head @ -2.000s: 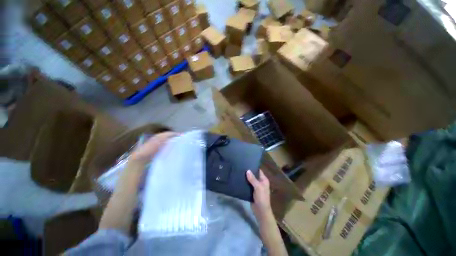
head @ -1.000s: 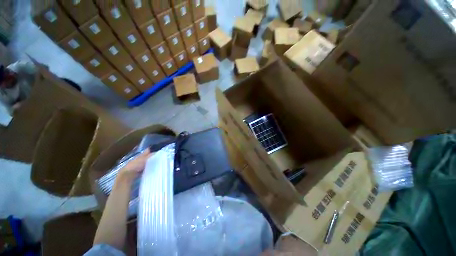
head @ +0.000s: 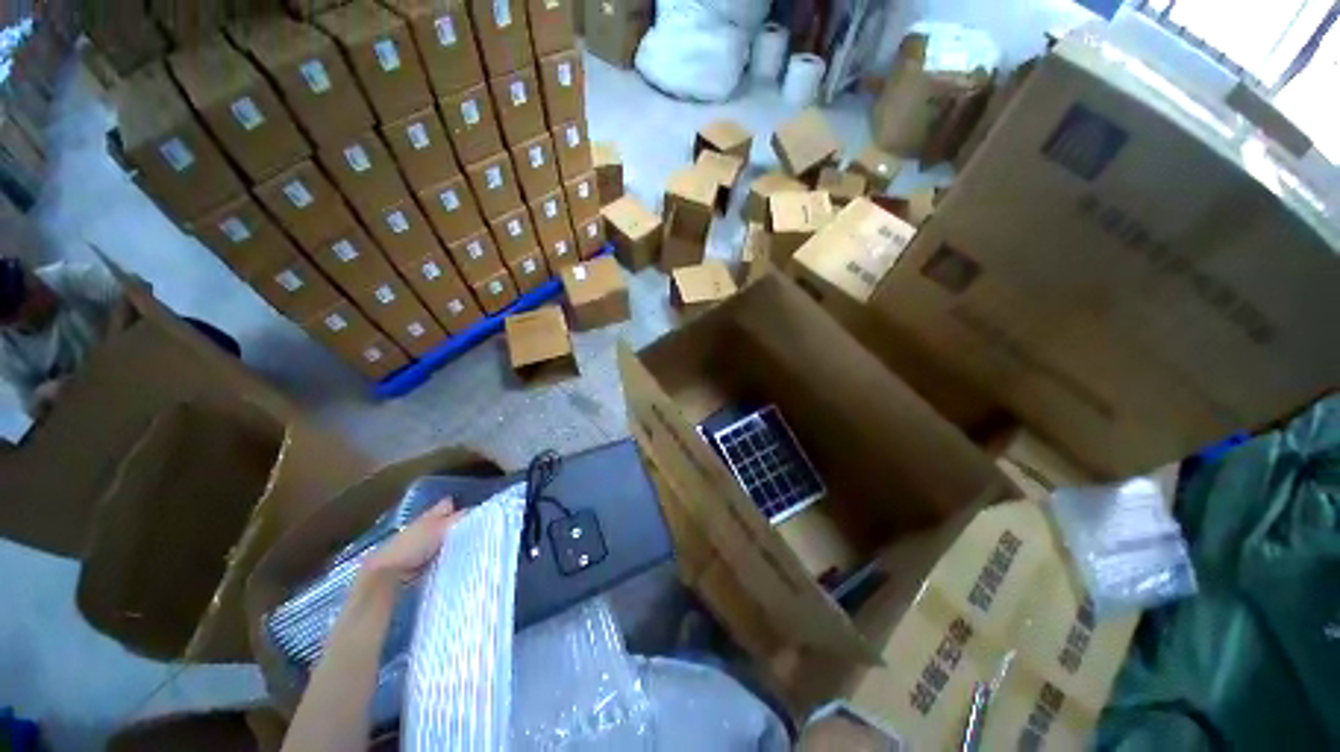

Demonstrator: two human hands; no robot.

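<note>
My left hand (head: 416,541) holds the upper edge of a clear ribbed air column bag (head: 467,632). A dark solar panel (head: 625,507), back side up, lies against the bag's right side; how far it is inside the bag I cannot tell. Its black cable and junction box (head: 578,544) show on the back. Flatter clear film (head: 581,683) hangs below the panel. My right hand is not visible; a skin-coloured patch at the bottom edge may be part of that arm.
The open supply carton (head: 941,517) holds a panel (head: 767,464), cells up. A rounded carton (head: 272,566) at left holds wrapped panels. A closed printed carton (head: 955,632) bears a silvery stick (head: 982,708) and a small ribbed bag (head: 1124,547). A person (head: 66,331) is at far left.
My right hand has let go of the panel's right edge and left the view. The panel and bag have shifted left and down. The view has tilted up slightly since one second ago.
</note>
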